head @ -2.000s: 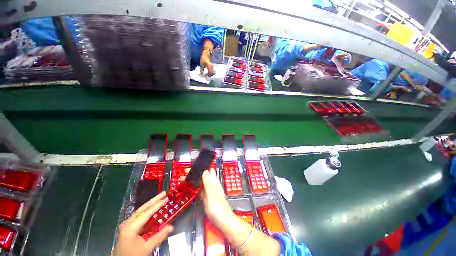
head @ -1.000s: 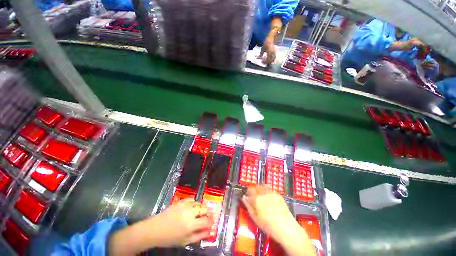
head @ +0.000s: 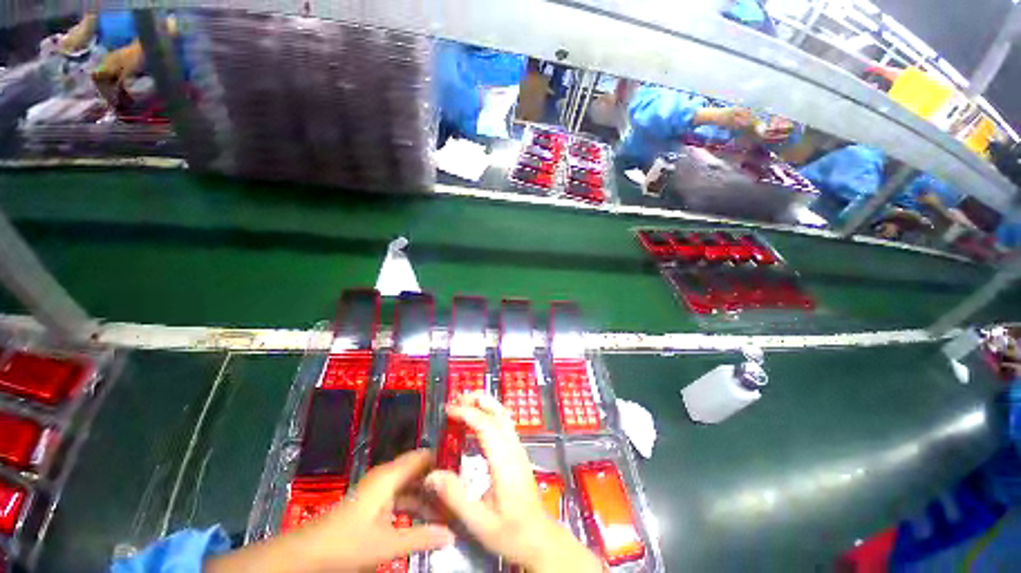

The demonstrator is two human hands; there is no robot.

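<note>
A clear blister tray (head: 618, 442) of red flip phones lies in front of me. Its back row holds several open phones (head: 521, 397), lids towards the belt. In the front row, two open phones (head: 327, 434) stand at the left and closed phones (head: 610, 509) at the right. My right hand (head: 504, 481) has its fingers around a narrow red flip phone (head: 451, 445), seen edge-on above the tray's middle. My left hand (head: 370, 515) is just left of it, over the front row, fingers spread. Whether its fingertips touch the phone is hidden.
A white dispenser bottle (head: 722, 392) and crumpled white cloth (head: 636, 428) lie right of the tray. A neighbouring phone tray (head: 84, 414) is at left. The green belt (head: 537, 252) carries another phone tray (head: 728, 272) and a white piece (head: 397, 272). People work beyond, beneath the overhead shelf (head: 627, 56).
The view swung left, then back right. The phone held open earlier now lies open in the front row. My right hand has lifted another phone. The belt's tray and white piece have shifted left.
</note>
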